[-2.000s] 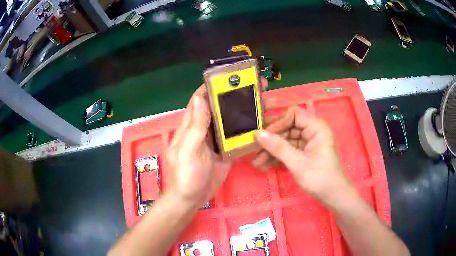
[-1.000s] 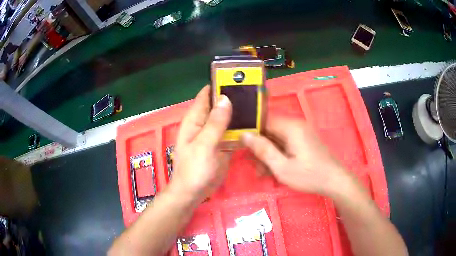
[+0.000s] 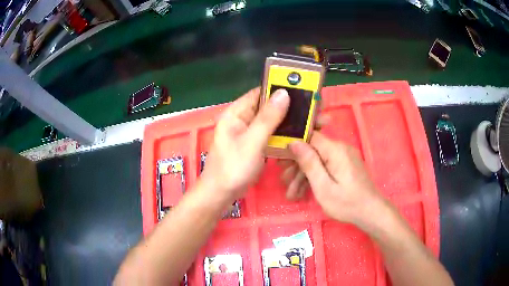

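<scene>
A joined unit (image 3: 299,120) with a yellow face, dark screen, round hole at the top and pinkish-gold rim is held upright above the tray. An orange flex cable (image 3: 310,53) sticks out behind its top end. My left hand (image 3: 240,139) grips its left side, with the thumb over the screen's upper left. My right hand (image 3: 335,173) holds its lower right, thumb at the bottom edge; some fingers are behind it. Below is the red parts tray (image 3: 427,173) with several loose frames (image 3: 171,187) in its pockets.
A white slip (image 3: 294,243) lies in a tray pocket. Behind, the green belt (image 3: 223,61) carries several units, one (image 3: 346,60) just beyond my hands. A grey post (image 3: 50,98) stands left. A board unit (image 3: 447,142) and a white fan (image 3: 485,146) are at right.
My left thumb has moved from the unit's side onto the screen. Both hands and the unit sit further right and slightly higher in view. The unit behind on the belt shows more fully.
</scene>
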